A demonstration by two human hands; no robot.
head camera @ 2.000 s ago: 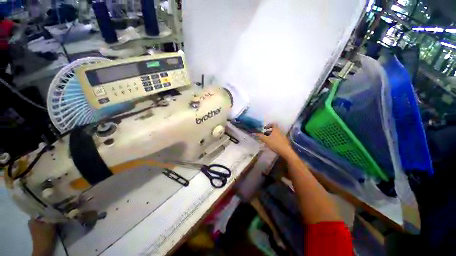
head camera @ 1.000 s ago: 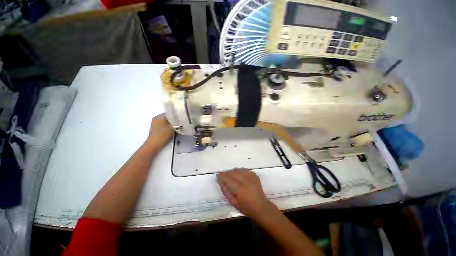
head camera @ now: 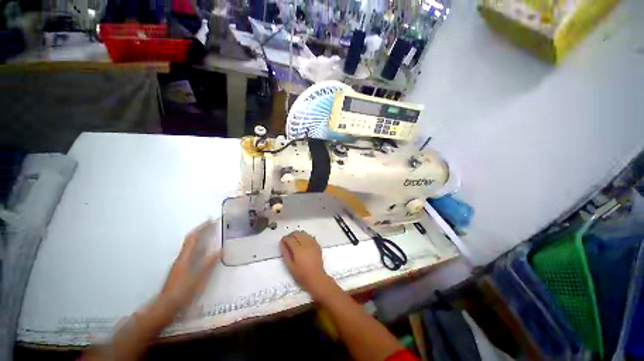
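Observation:
The cream sewing machine head (head camera: 381, 176) stands on the white table, with a black elastic band (head camera: 319, 166) round its arm. Its needle and presser foot area (head camera: 263, 220) is at the left end, above the bed plate. My left hand (head camera: 192, 262) is blurred, left of the bed plate, fingers apart, with nothing seen in it. My right hand (head camera: 302, 252) rests at the bed plate's front edge, right of the presser foot, fingers curled down; whether it holds anything is hidden. The fabric shears (head camera: 390, 252) and thread snips (head camera: 346, 230) lie right of it.
A control panel (head camera: 376, 116) and a white fan (head camera: 311, 106) are behind the machine. A blue roll (head camera: 452, 210) is at its right end. A green basket (head camera: 567, 282) is at the lower right, a yellow box (head camera: 547, 27) at the upper right, a red basket (head camera: 145, 44) at the far left.
The view has shifted and shows more of the room. My left hand has moved from beside the machine's left end toward the table front. My right hand is nearer the presser foot.

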